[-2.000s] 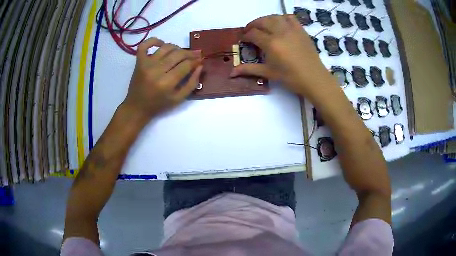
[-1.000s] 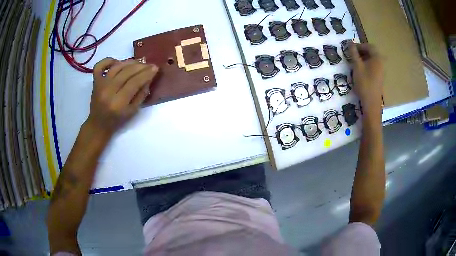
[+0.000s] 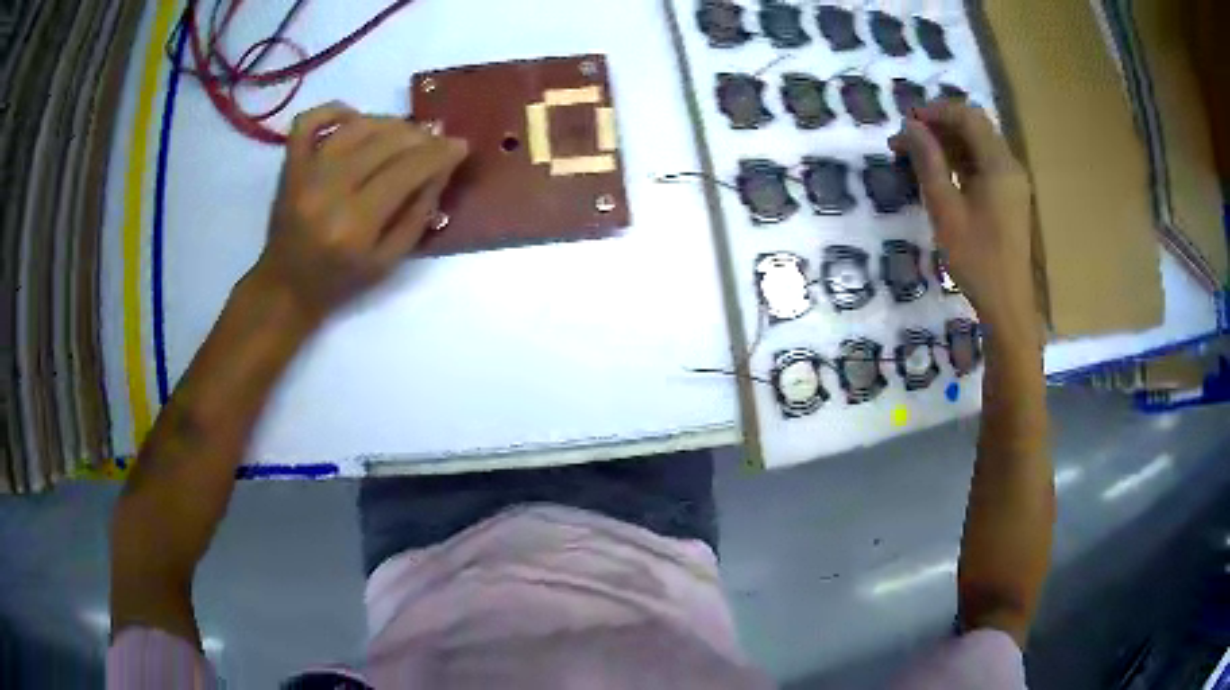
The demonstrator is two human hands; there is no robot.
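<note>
The reddish-brown test fixture [image 3: 519, 200] lies flat on the white bench, with a screw near each corner and a small hole. Its pale tan locating nest [image 3: 583, 166] holds no speaker. My left hand [image 3: 354, 196] rests at the fixture's left edge with bent fingers; whether it holds anything is hidden. My right hand [image 3: 974, 175] is over the right part of the speaker tray [image 3: 836, 434], thumb and index fingertips close to a dark small speaker [image 3: 888, 182]; I cannot tell if they grip one. Rows of speakers with thin wires stand on the tray.
Red and black fixture cables [image 3: 256, 81] loop at the upper left. Yellow and blue tape lines run down the bench's left side. Stacked grey-brown boards [image 3: 54, 270] stand at the far left. A brown cardboard sheet [image 3: 1099, 216] lies right of the tray.
My right hand left the nest and moved to the tray; the speaker seen in the nest two seconds ago is gone from it. My left hand stays at the fixture's left edge. The view shifted.
</note>
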